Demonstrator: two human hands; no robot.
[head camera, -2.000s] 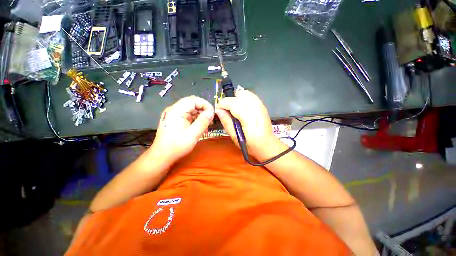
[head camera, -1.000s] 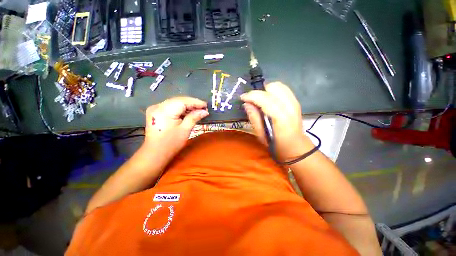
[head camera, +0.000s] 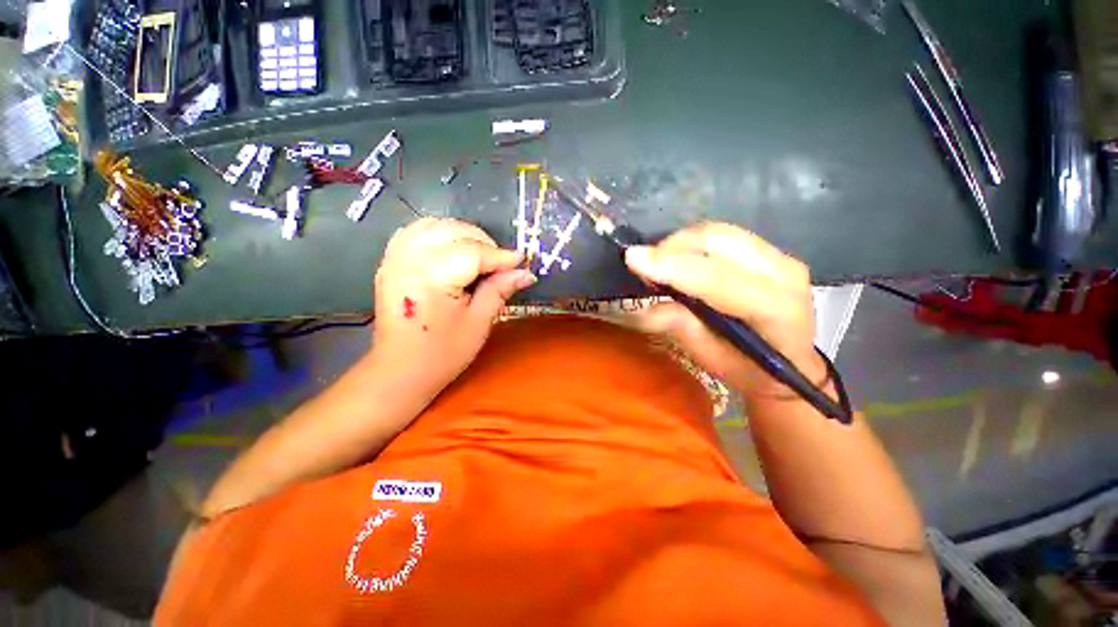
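Observation:
My right hand (head camera: 730, 300) holds a black soldering iron (head camera: 748, 343) like a pen. Its metal tip points up and left, above the flex cables. My left hand (head camera: 448, 288) has thumb and forefinger close together at the lower end of the flex cables (head camera: 541, 221); whether they pinch a cable or a thin wire I cannot tell. The flex cables are several thin white and yellow strips lying on the green bench between my hands. A single white part (head camera: 520, 127) lies above them. Small wired parts (head camera: 329, 175) with red leads lie to the left.
A flex cable pile (head camera: 153, 227) lies at the left. A parts tray (head camera: 466, 96) with black phone housings and a keypad phone (head camera: 288, 52) is at the far side. Tweezers (head camera: 956, 135) lie at the right. Bagged parts (head camera: 34, 129) are far left. The bench's near edge runs below my hands.
My right hand has moved right and lower, and the iron now slants, its tip over the flex cables. Since the last earlier frame, my left hand has moved slightly right, to the cables' lower ends.

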